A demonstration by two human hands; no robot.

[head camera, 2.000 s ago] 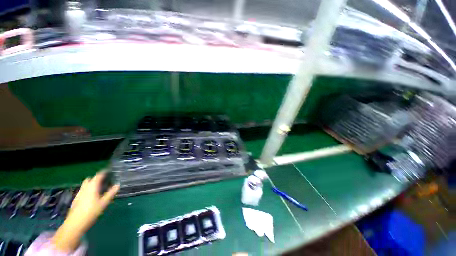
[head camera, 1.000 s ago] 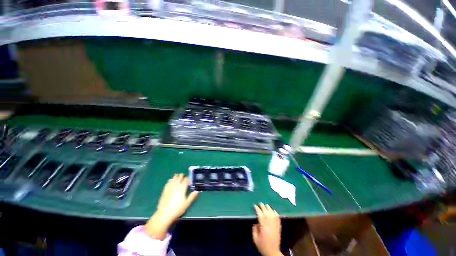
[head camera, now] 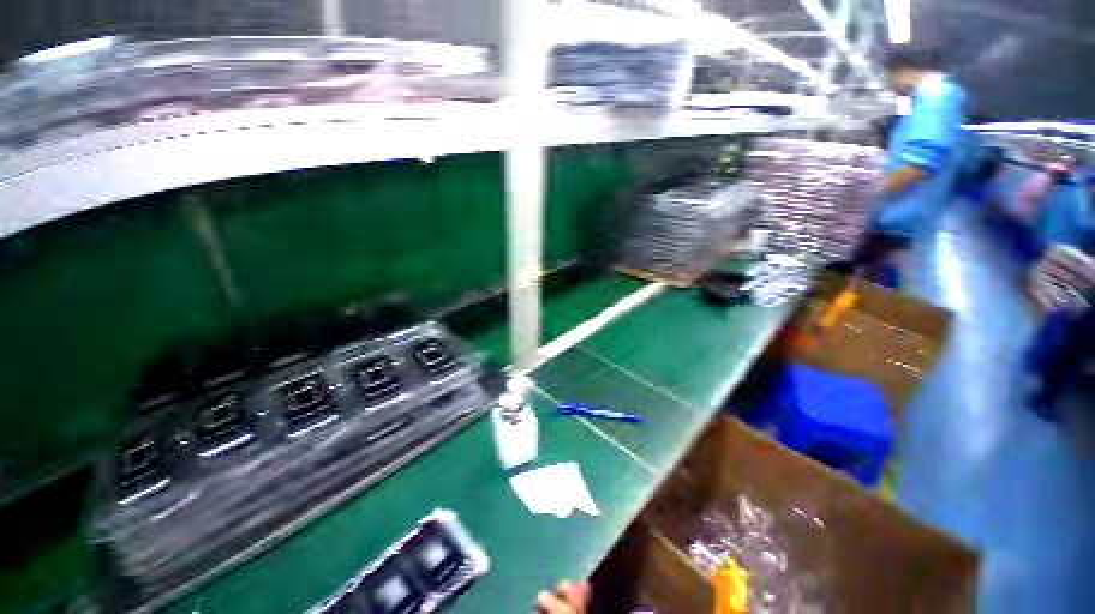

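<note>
A clear lens tray [head camera: 483, 561] with black pieces in its pockets lies near the bottom edge, partly cut off. My right hand [head camera: 562, 597] shows only as fingertips at the bottom edge, right of the tray and apart from it. Whether it holds anything is hidden. My left hand is out of the picture. A white bottle [head camera: 516, 434] with a metallic top stands upright behind a white wipe [head camera: 555, 489] lying flat on the bench.
Stacked device trays [head camera: 300, 480] stand at left. A blue pen [head camera: 600, 413] lies by a post [head camera: 525, 240]. More tray stacks [head camera: 684, 228] stand farther back. At right are an open carton [head camera: 865, 528] with film scraps and an orange-handled tool [head camera: 729, 588], a blue stool [head camera: 835, 420] and a person [head camera: 925, 144].
The view has turned right, bringing the cartons, stool and person in. My left hand has left the picture. My right hand has dropped to mere fingertips at the bottom edge.
</note>
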